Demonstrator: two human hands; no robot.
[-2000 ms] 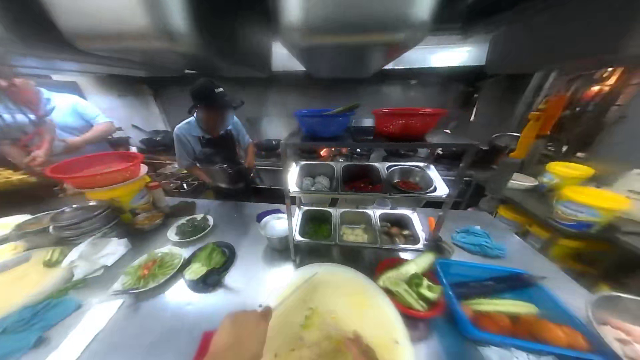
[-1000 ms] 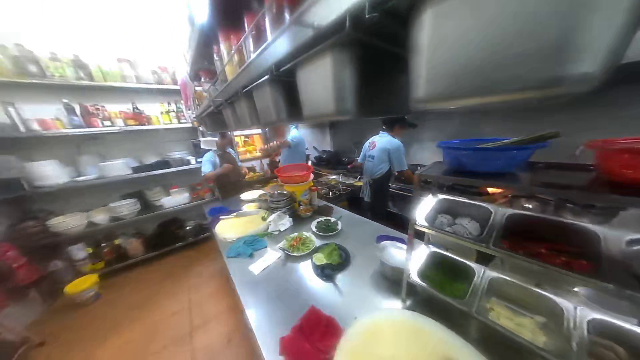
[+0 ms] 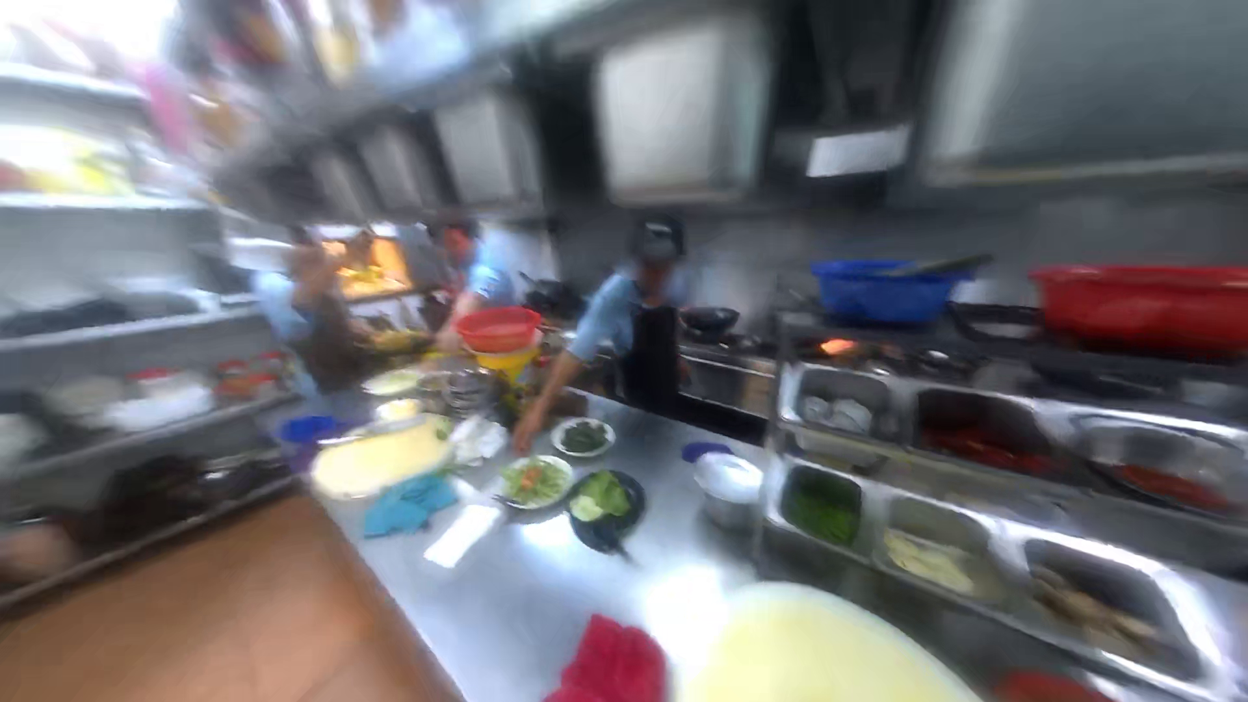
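Note:
Neither of my hands shows in the head view now. At the bottom lies a round pale cutting board [image 3: 829, 648], cut off by the frame, on a steel counter. A crumpled red cloth [image 3: 616, 663] is beside its left edge. Farther along are a black pan with green leaves [image 3: 606, 497], a plate of mixed vegetables [image 3: 536, 482] and a plate of dark greens [image 3: 584, 438]. A metal pot [image 3: 729, 480] stands near the rack. A co-worker in a dark cap [image 3: 655, 322] reaches one arm down beside the plates.
On the right, a steel rack holds food trays [image 3: 824, 505], with a blue basin [image 3: 882, 291] and a red basin [image 3: 1150, 307] on top. A blue cloth [image 3: 409, 504] and another board [image 3: 382, 456] lie at the counter's far left. Two more people stand beyond. Shelves line the left wall.
The view has swung left since two seconds ago, and my hands, seen over the pale board then, are out of frame. The capped co-worker has turned and now reaches toward the counter.

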